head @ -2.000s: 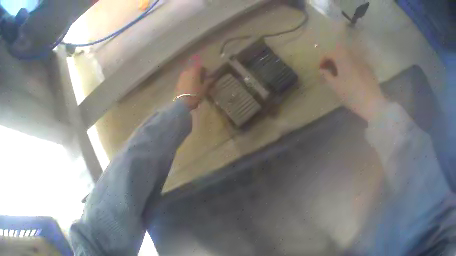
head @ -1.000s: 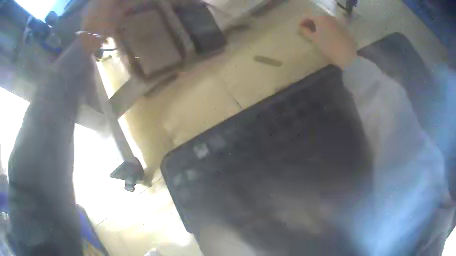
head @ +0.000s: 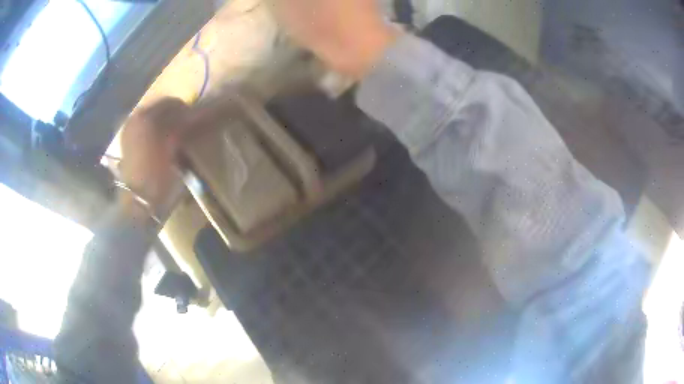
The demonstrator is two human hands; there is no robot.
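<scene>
A two-part pedal unit [head: 244, 176], with one beige-grey plate and one dark plate in a pale frame, appears at the centre left. My left hand [head: 154, 146] is blurred and grips its left edge. My right hand [head: 330, 30] is blurred at the top, cut off by the picture's edge, near the unit's upper side. Its fingers and any hold are unclear. The unit overlaps the upper part of a large dark slab [head: 322, 300] with a faint grid; whether it touches the slab is unclear.
Pale floor [head: 202, 341] shows at the lower left, with a dark machine foot [head: 176, 287] beside the slab. A blue basket [head: 30, 352] is at the lower left edge. A thin blue-purple cable [head: 202, 67] hangs behind the pedal unit. A grey machine beam crosses the upper left.
The pedal unit has left the floor in my left hand and now appears in front of the slab's upper part. My right hand has moved left towards it.
</scene>
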